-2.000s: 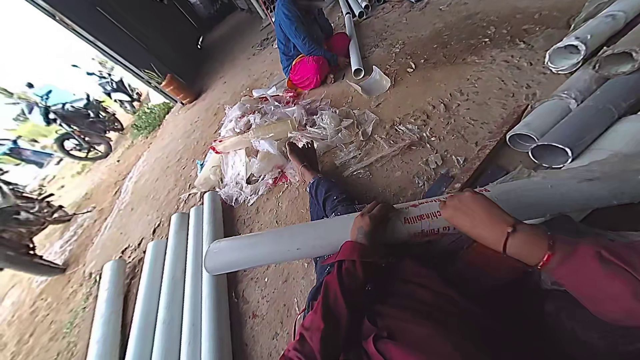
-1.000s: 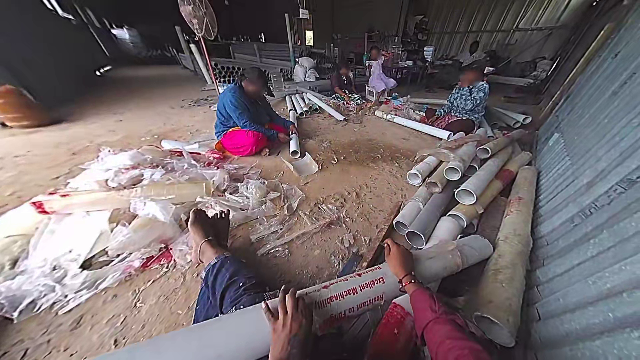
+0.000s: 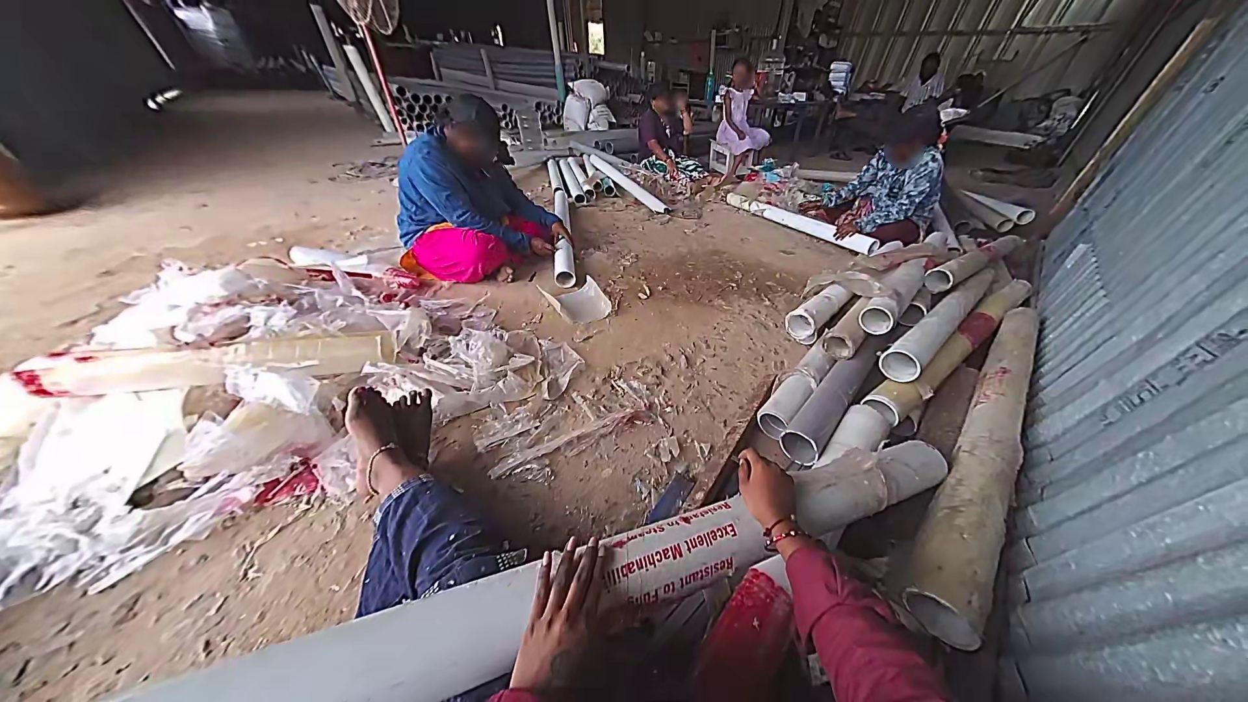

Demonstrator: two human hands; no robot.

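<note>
A long grey-white plastic pipe point(image 3: 390, 634) lies across my lap, rising from the lower left to the right. Part of it is covered by a wrap with red print point(image 3: 673, 556). My left hand point(image 3: 564, 609) rests flat on top of the pipe at the left end of the print, fingers stretched over it. Past the right end of the print, my right hand point(image 3: 767, 487) is curled at the pipe's far side; what its fingers hold, if anything, is hidden. Near my right forearm is a red-and-white wrapped item point(image 3: 746, 634), partly hidden.
Stacked pipes point(image 3: 936, 341) lie at the right beside a corrugated metal wall point(image 3: 1141, 439). Torn plastic film point(image 3: 263, 409) covers the ground at the left, near my bare foot point(image 3: 385, 439). Ahead, a person in blue point(image 3: 458, 195) handles a pipe; several other people sit farther back.
The view has swung far to the right since the earliest frame. My left hand, curled at the pipe then, now lies flat on it. My right hand is farther from the left than at first.
</note>
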